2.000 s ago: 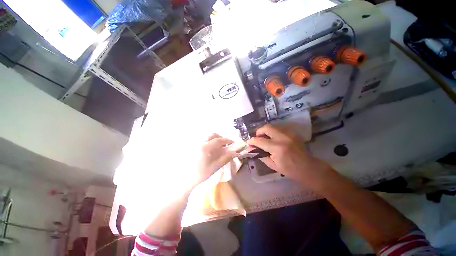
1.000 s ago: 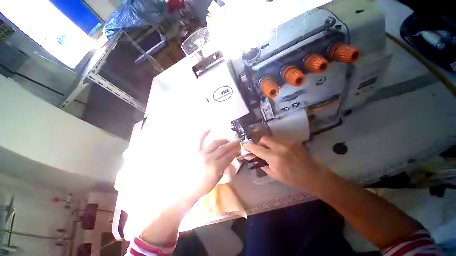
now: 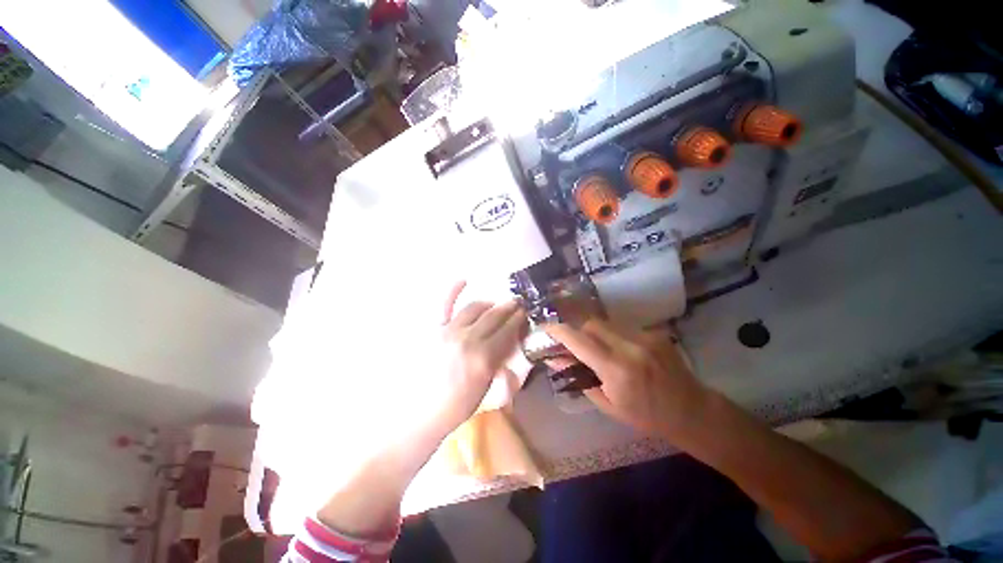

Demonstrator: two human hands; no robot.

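Observation:
The overlock machine point(image 3: 682, 209) stands in front of me with its needle area point(image 3: 528, 295) at the head's left end. A cream to yellowish fabric piece point(image 3: 495, 445) runs from under my fingers down to the table's front edge, partly washed out by glare. My left hand point(image 3: 478, 346) holds the cloth with bent fingers just left of and below the needle area. My right hand point(image 3: 632, 374) has its index finger on the cloth beside the foot. Dark thread snips point(image 3: 574, 379) show under the right palm.
Four orange tension knobs point(image 3: 704, 146) line the machine. A smooth white front cover point(image 3: 649, 288) is just above my right hand. Printed scale marks point(image 3: 616, 453) run along the table's front edge. Cloth point(image 3: 935, 473) lies at the lower right. Metal shelving point(image 3: 242, 187) stands at the upper left.
Both hands have come closer to the needle area since the oldest frame. The right hand has lowered slightly, and more of the snips shows under it. The view has shifted a little.

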